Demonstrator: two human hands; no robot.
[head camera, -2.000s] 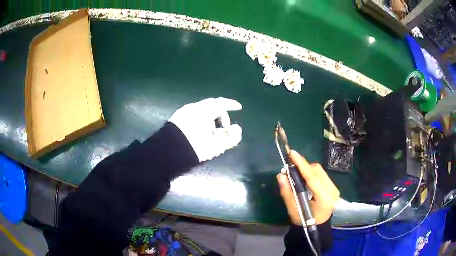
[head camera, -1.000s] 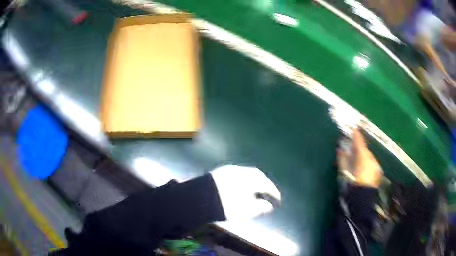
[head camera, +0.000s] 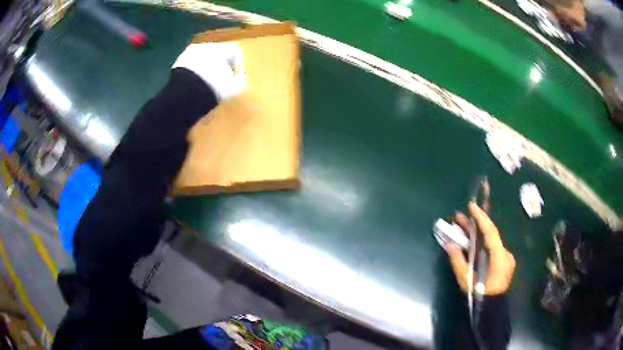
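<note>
My left hand (head camera: 217, 67), in a white glove, is over the upper left part of the shallow cardboard tray (head camera: 266, 143). Its fingers are blurred, and I cannot tell whether they hold anything. My bare right hand (head camera: 488, 256) holds the soldering iron (head camera: 479, 253), tip up, with a pale tube alongside. The same hand also has a white plastic assembly (head camera: 451, 234) between its fingertips. More white assemblies (head camera: 504, 152) lie beside the worn white strip, and a single one (head camera: 531, 199) lies to the right of the iron's tip.
The dark iron stand (head camera: 561, 266) is at the right. The green conveyor belt (head camera: 464, 55) runs beyond the white strip, with a white item (head camera: 397, 9) on it. A red-ended stick (head camera: 136, 39) lies at the far left. Another person (head camera: 604, 41) is at the upper right.
My left hand has moved from the bench front to over the tray. My right hand has drawn back from the white assemblies with one in its fingers. The view has shifted left.
</note>
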